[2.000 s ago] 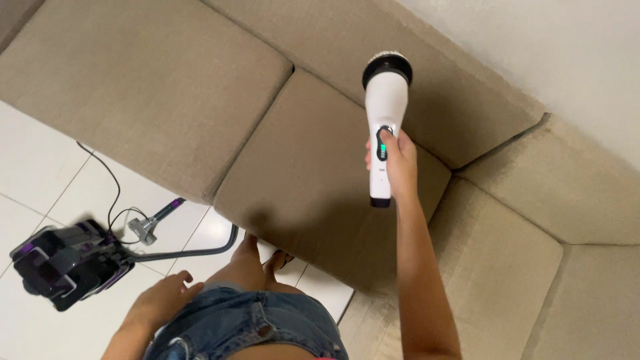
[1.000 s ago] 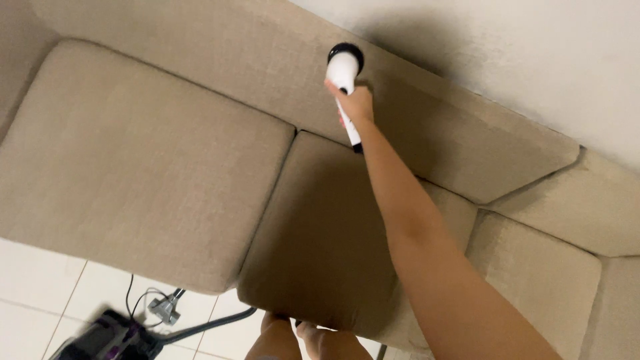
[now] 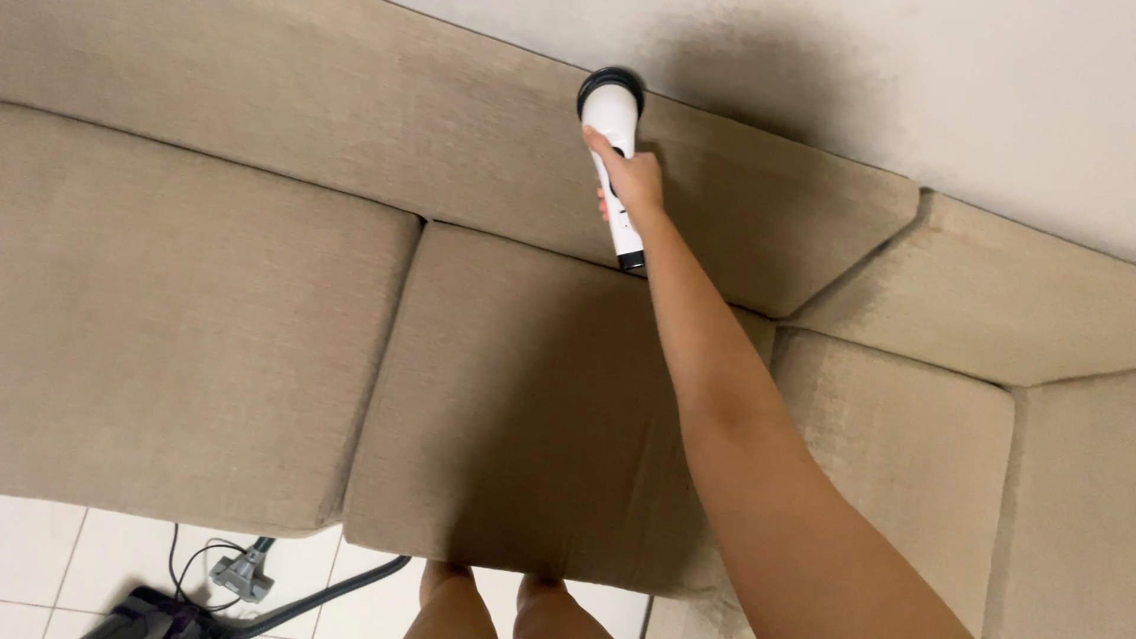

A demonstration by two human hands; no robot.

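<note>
My right hand (image 3: 632,182) is closed around the white handle of a cordless electric scrubber (image 3: 612,115). Its round black head is at the upper part of the beige sofa backrest (image 3: 497,133), close to the top edge beside the wall; the brush face is turned away from view. The handle's dark end points down toward the seam above the middle seat cushion (image 3: 524,382). My right arm reaches across that cushion and casts a broad shadow. My left hand is out of the frame.
A second seat cushion (image 3: 195,319) lies left, and the sofa's corner section (image 3: 896,444) is right. A pale wall (image 3: 1003,106) rises behind the backrest. On the white tiled floor (image 3: 44,550) are a dark vacuum cleaner (image 3: 151,614), its hose (image 3: 328,593), a grey nozzle (image 3: 242,575) and a cord.
The scrubber, earlier held over the sofa with its bristles showing, has moved to the backrest's upper part. My left hand, visible two seconds ago near my shorts, has left the view.
</note>
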